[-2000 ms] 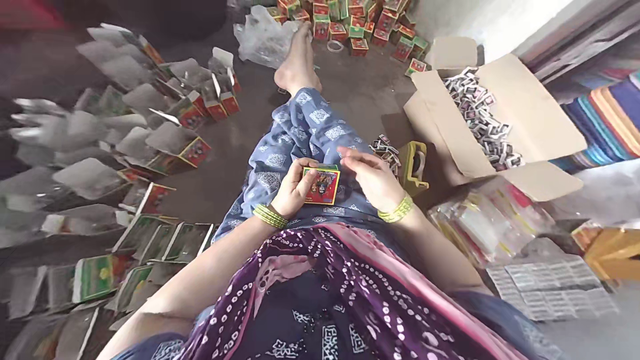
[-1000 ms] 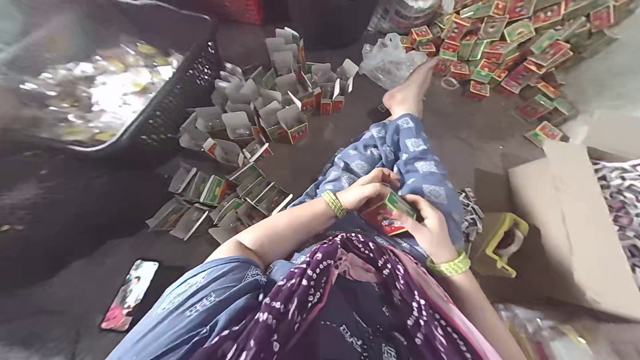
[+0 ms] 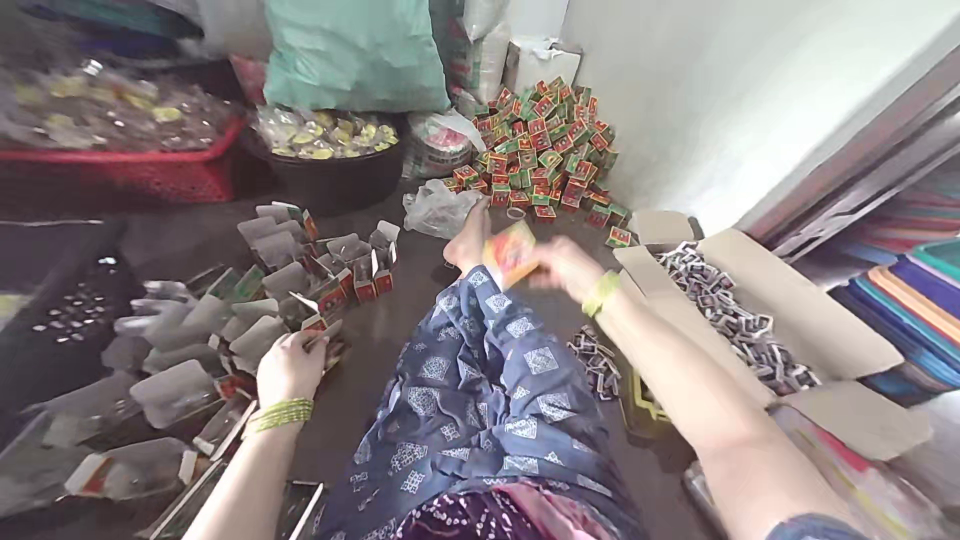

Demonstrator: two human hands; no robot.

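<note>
My left hand (image 3: 291, 365) pinches the raised flap of an open small cardboard box (image 3: 319, 330) at the right edge of a group of open-topped boxes (image 3: 259, 337) on the floor. Out over my lower legs, my right hand (image 3: 559, 266) is blurred by motion. Beside its fingertips is a red, yellow and green small box (image 3: 511, 251), also blurred; whether the fingers still touch it I cannot tell. Beyond my foot lies a heap of closed red and green boxes (image 3: 540, 150).
At right stands an open carton (image 3: 817, 330) of small dark and white pieces; more such pieces (image 3: 595, 361) lie near my leg. A red basket (image 3: 187, 169) and a black tub (image 3: 337, 176) hold clear-wrapped items. A plastic bag (image 3: 439, 208) lies by my foot.
My hands, together over my lap on a small box before, are now apart: the left among the open boxes, the right out toward the heap. The view has shifted.
</note>
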